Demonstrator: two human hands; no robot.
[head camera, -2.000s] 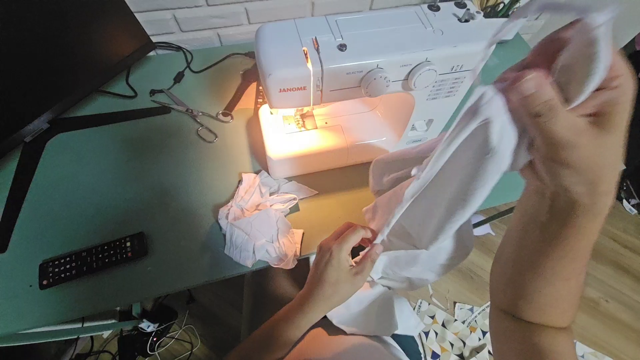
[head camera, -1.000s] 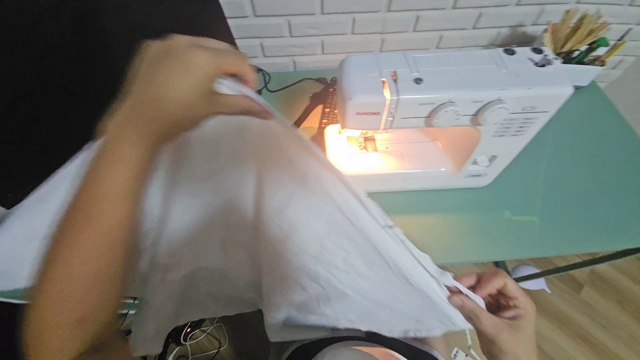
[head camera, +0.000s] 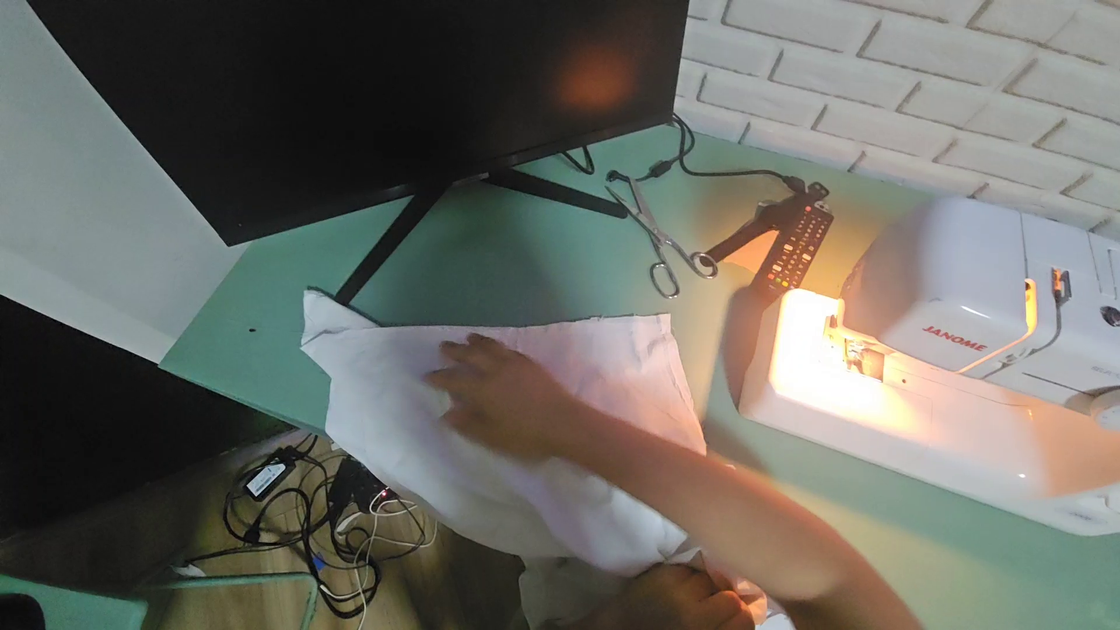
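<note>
White cloth (head camera: 604, 367) is spread over the near edge of the green table, part of it hanging down in front. Across it reaches my right forearm; my right hand (head camera: 499, 394) lies palm down on the cloth, slightly blurred, fingers apart. At the bottom, my left hand (head camera: 678, 599) is closed on a bunched part of the cloth, partly hidden under my right forearm. To the right stands a white Janome sewing machine (head camera: 945, 297), its lamp lit over the needle area. Metal scissors (head camera: 661, 236) lie beyond the cloth.
A black monitor (head camera: 394, 96) stands on splayed legs at the back left. A remote control (head camera: 798, 245) and a dark-strapped watch (head camera: 752, 229) lie beside the machine, near a black cable (head camera: 726, 173). Tangled cables (head camera: 324, 525) are on the floor below the table's edge (head camera: 236, 402).
The cloth, held up between both hands a second ago, now lies partly on the table. My right hand has moved left onto it; my left hand has come down. The view has swung left.
</note>
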